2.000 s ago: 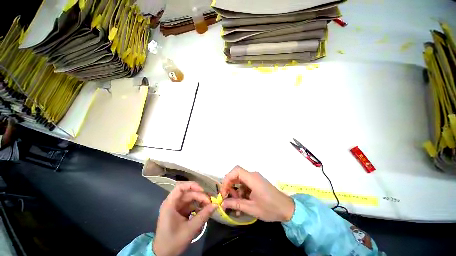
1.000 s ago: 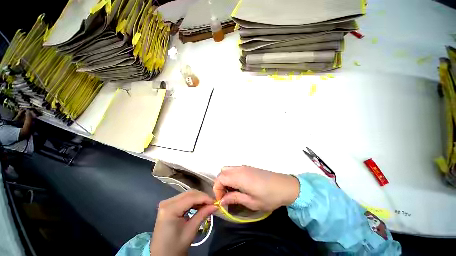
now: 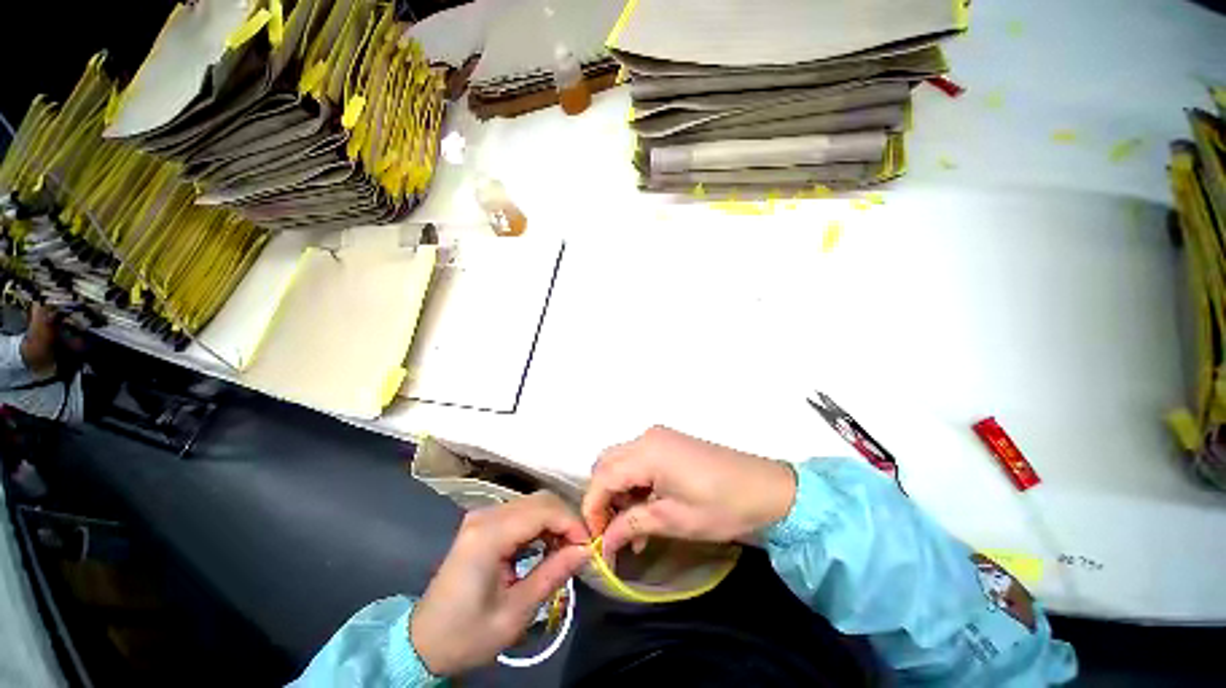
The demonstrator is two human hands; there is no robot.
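Note:
A taupe bag body (image 3: 464, 468) with a yellow edge binding (image 3: 652, 591) is held at the table's front edge, low in the picture. My left hand (image 3: 500, 585) pinches the binding's corner from the left between thumb and fingertips. My right hand (image 3: 679, 497) pinches the same spot from the right, with its fingertips close to the left ones. The fingertips hide most of the pinched yellow end. A white curved strip (image 3: 545, 656) hangs below my left hand.
Thread snips (image 3: 858, 437) and a small red case (image 3: 1006, 453) lie to the right. Bag stacks stand at the left (image 3: 289, 148), back (image 3: 780, 114) and right edge (image 3: 1201, 296). A work board (image 3: 491, 329) and amber bottle (image 3: 502, 212) are left of centre. A person's arm (image 3: 38, 352) shows far left.
The yellow end that stood up between my fingertips is now mostly covered by them. Both hands stay at the corner. The view has shifted slightly, moving the table items in the picture.

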